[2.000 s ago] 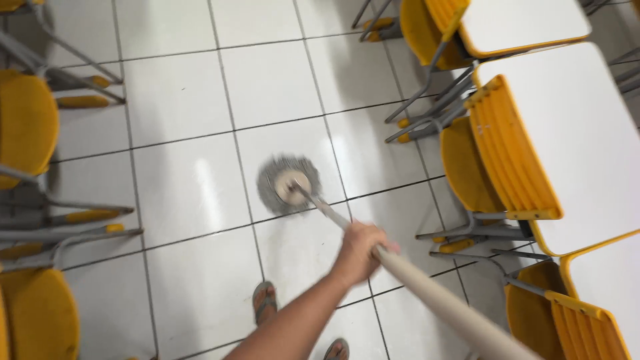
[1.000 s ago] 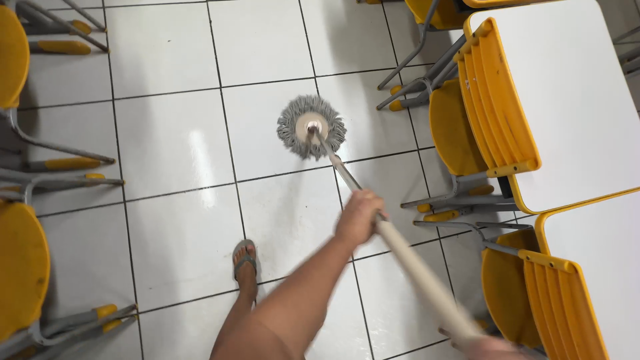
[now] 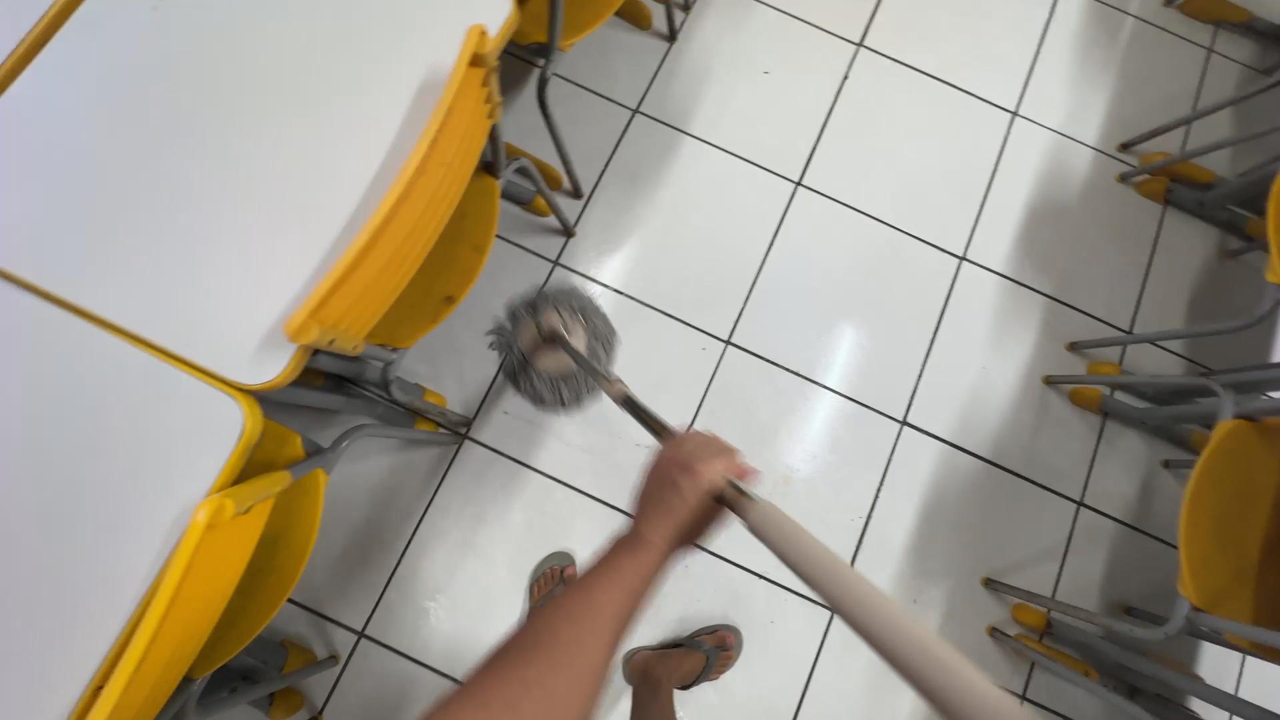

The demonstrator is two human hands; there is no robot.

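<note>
A round string mop head with grey strands (image 3: 575,388) rests on the white tiled floor, left of the middle, near the yellow chairs. Its long handle (image 3: 860,590) slants down to the lower right and leaves the frame. My left hand (image 3: 688,485) is closed around the thin metal section of the handle, just above where the thicker pale part starts. The forearm comes in from the bottom edge. My right hand is out of view. Slight blur softens the mop head and the hand.
At left, yellow chairs (image 3: 410,215) stand against white tables (image 3: 200,150) with yellow edges; their grey legs reach onto the floor near the mop. More yellow chairs (image 3: 1235,520) line the right side. My sandalled feet (image 3: 690,655) are at the bottom.
The view has swung strongly to the left. The mop head is now beside the left-hand chairs and tables. A hand at the lower right on the handle a second ago is out of view.
</note>
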